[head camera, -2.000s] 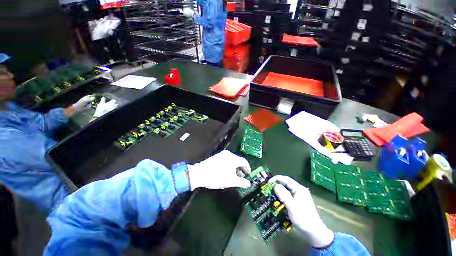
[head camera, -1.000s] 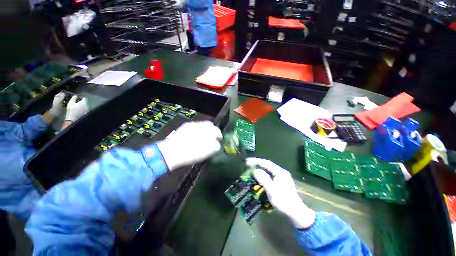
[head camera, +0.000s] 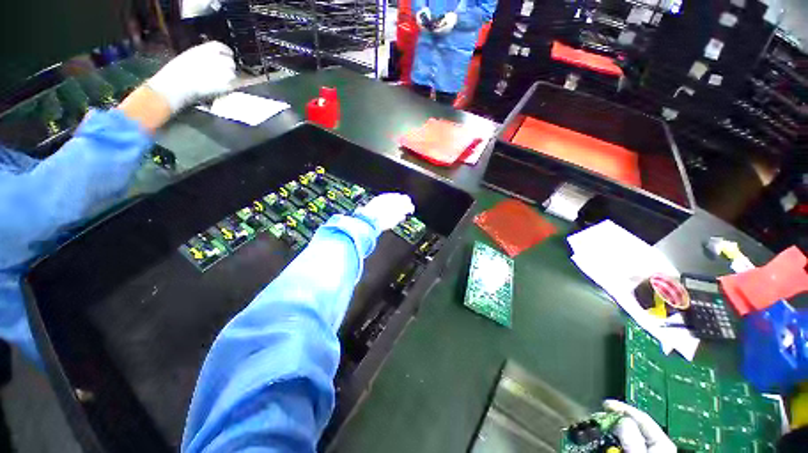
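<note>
My left hand (head camera: 388, 211), in a white glove, reaches into the black tote (head camera: 115, 327) at the far end of a row of small boards (head camera: 288, 202) with yellow and black parts. Its fingertips are hidden, so I cannot tell whether it holds a board. A small board (head camera: 410, 229) lies just right of the hand. My right hand (head camera: 640, 430), also gloved, is partly cut off by the bottom edge and holds a green board panel (head camera: 586, 435) with black parts.
Green panels (head camera: 691, 395) lie at the right, and one panel (head camera: 490, 281) lies beside the tote. Red sheets, papers (head camera: 620, 265), a tape roll (head camera: 662, 293), a calculator (head camera: 709, 311) and blue holders (head camera: 776, 343) are on the bench. A red-lined tote (head camera: 580, 155) stands behind. Another person's gloved hand (head camera: 194, 72) is raised at left.
The view has shifted left. My left hand has moved away from the panel into the tote. My right hand keeps the panel, now at the bottom edge. The neighbour's hand has risen.
</note>
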